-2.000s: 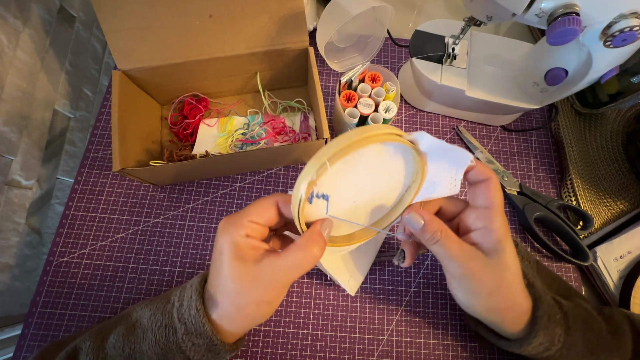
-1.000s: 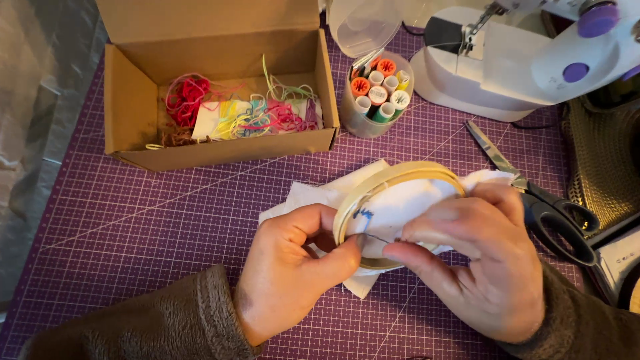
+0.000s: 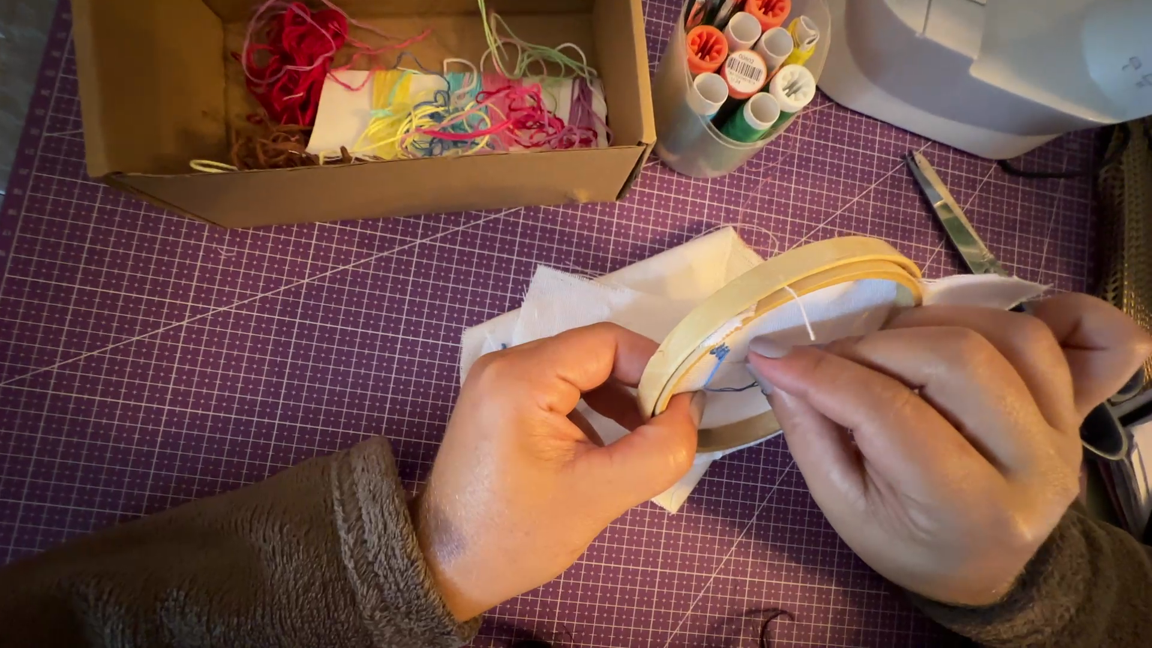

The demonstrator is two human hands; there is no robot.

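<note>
My left hand [image 3: 567,450] grips the lower left rim of a round wooden embroidery hoop [image 3: 697,333], thumb on the near edge. White fabric [image 3: 841,310] is stretched in the hoop, with a small patch of blue stitches [image 3: 718,351] near its left side. Over the hoop, my right hand [image 3: 936,432] pinches thumb and forefinger together at a dark blue thread [image 3: 733,388] by the cloth; whether a needle is between them cannot be told. The hoop is tilted, and loose white cloth [image 3: 585,301] lies beneath and behind it.
A cardboard box [image 3: 387,193] of tangled embroidery floss [image 3: 486,117] stands at the upper left. Beside it is a clear plastic tub [image 3: 688,144] of thread spools and markers. Scissors [image 3: 954,211] lie right of the hoop, below a white sewing machine [image 3: 972,99]. A purple gridded cutting mat [image 3: 225,360] lies underneath.
Two seconds ago my right hand was at the hoop's right side, with a thread stretched across from the stitches. It has since come over the hoop, close to the blue stitches. The view has moved closer.
</note>
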